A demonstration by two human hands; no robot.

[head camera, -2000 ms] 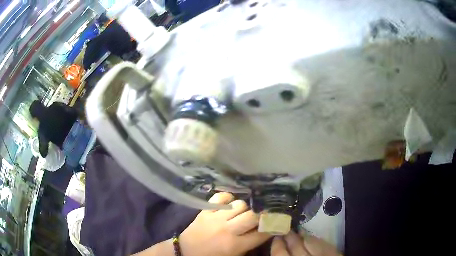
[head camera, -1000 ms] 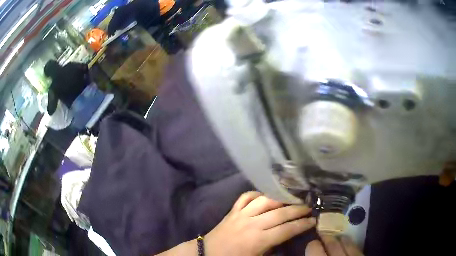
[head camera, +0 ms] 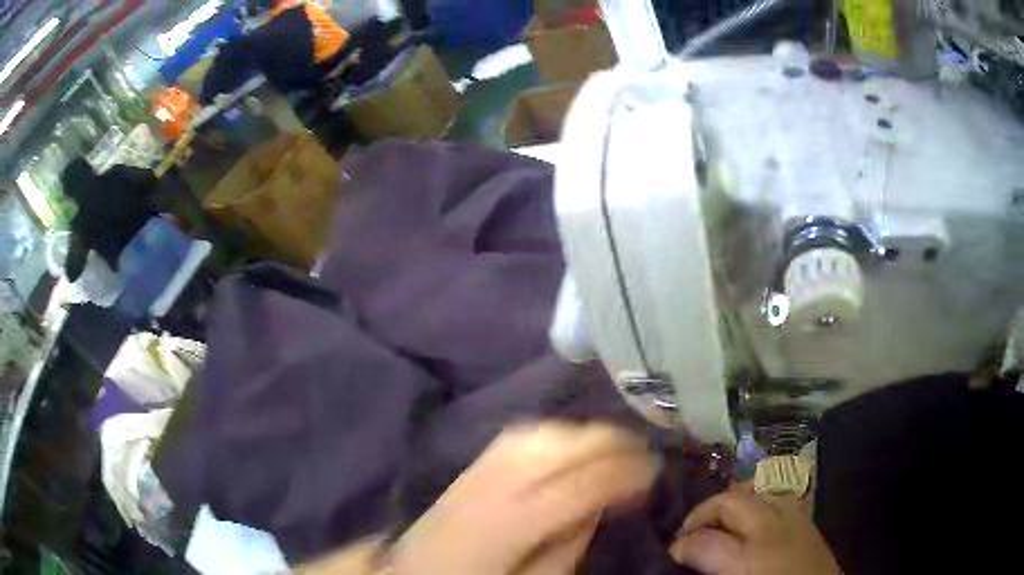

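The dark plum-purple garment piece (head camera: 337, 393) spreads in loose folds left of the off-white sewing machine head (head camera: 898, 146). My left hand (head camera: 539, 494) is blurred and lies over the cloth left of the needle area; whether its fingers pinch cloth cannot be told. My right hand (head camera: 764, 534) is at the bottom edge, fingers curled on the cloth just below the cream tension knob (head camera: 783, 476), partly cut off. A ribbed white knob (head camera: 823, 286) sits higher on the head. The needle and presser foot are mostly hidden.
Near-black cloth (head camera: 921, 472) lies right of the needle area. Cardboard boxes (head camera: 281, 191) stand on the floor beyond the garment. White cloth (head camera: 135, 449) is heaped at the left. A person in dark clothing (head camera: 101, 208) is at the far left.
The view has shifted, showing more of the garment and machine head. My left hand has moved back left from the needle area. My right hand remains low by the cream knob.
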